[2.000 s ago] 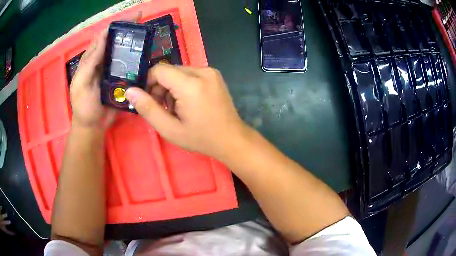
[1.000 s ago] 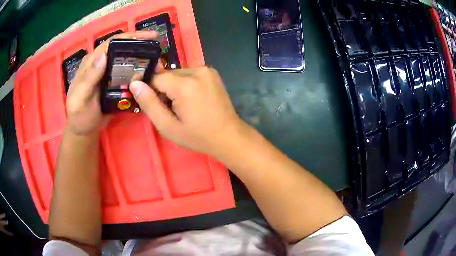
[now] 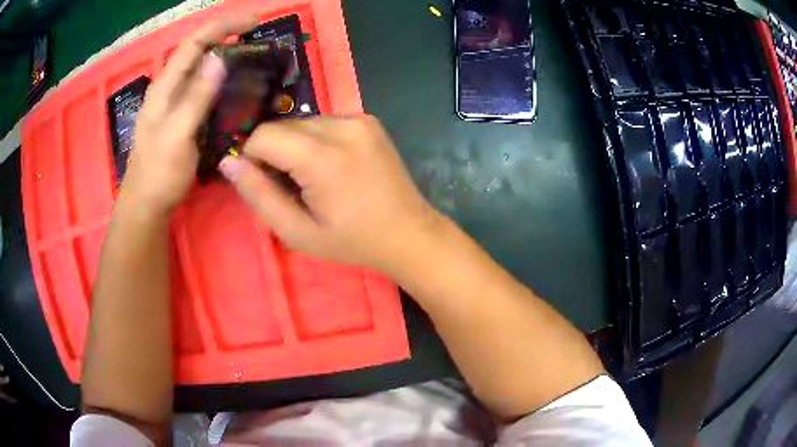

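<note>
A black handheld device (image 3: pixel 242 98) is tilted and blurred above the upper part of the red foam tray (image 3: pixel 229 292). My left hand (image 3: pixel 166 131) holds it by its left side and top. My right hand (image 3: pixel 328 188) is at its lower end, thumb and bent fingers close to the gold spot; whether they grip it is hidden. A second device (image 3: pixel 297 70) with a gold button lies in the tray's upper right pocket, partly covered by the held one. Another black device (image 3: pixel 128 118) lies in an upper left pocket, partly behind my left hand.
A smartphone (image 3: pixel 495 70) lies on the dark green mat (image 3: pixel 516 201), with a small yellow scrap (image 3: pixel 434 10) beside it. A glossy black blister tray (image 3: pixel 699 192) stands at the right. A dark object (image 3: pixel 38 65) lies on the green conveyor at the far left.
The held device has turned from screen facing me to a steep, blurred tilt. My left fingers have shifted over its upper edge. My right hand has stayed near its lower end.
</note>
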